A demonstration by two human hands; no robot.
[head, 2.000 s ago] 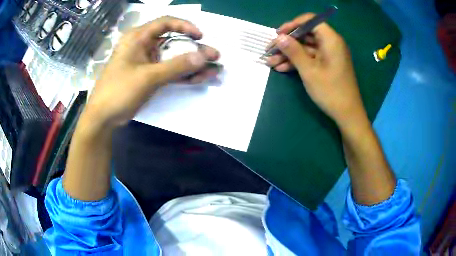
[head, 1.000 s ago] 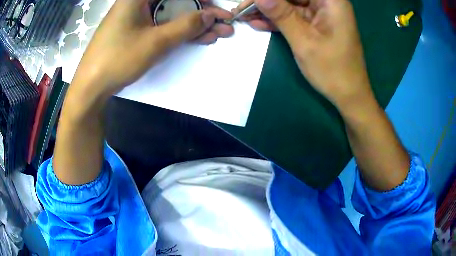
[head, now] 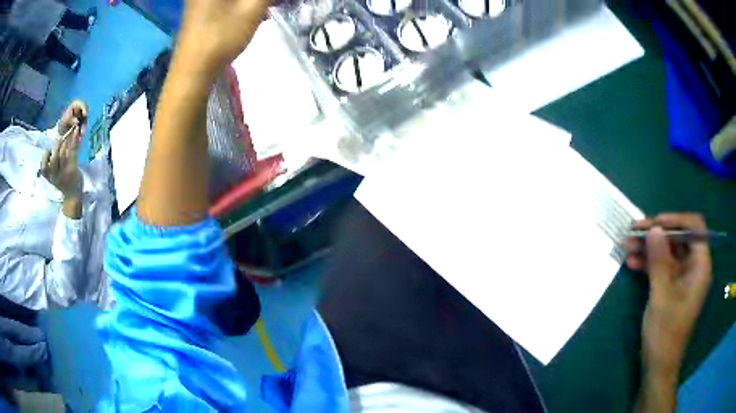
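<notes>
My right hand [head: 671,250] holds the tweezers [head: 686,235] at the right edge of the white backing sheet [head: 492,234]. The tweezers point left, over fine grey rows of strip adhesives [head: 611,222]. My left hand [head: 226,20] is raised at the top left and cut off by the picture's edge; its fingers and anything in them are out of view. A clear blister tray [head: 379,97] with round parts, white discs crossed by a dark bar, lies beyond the sheet.
A red tray edge [head: 250,184] and dark trays lie beside my left forearm. A coworker in a white smock [head: 56,218] is at the far left. The small yellow-headed item [head: 729,290] lies at the right edge. Blue cloth [head: 686,97] shows at the upper right.
The view has swung left. My left hand has left the sheet and reached up and away; the round housing is no longer seen. My right hand has moved apart from it, keeping the tweezers.
</notes>
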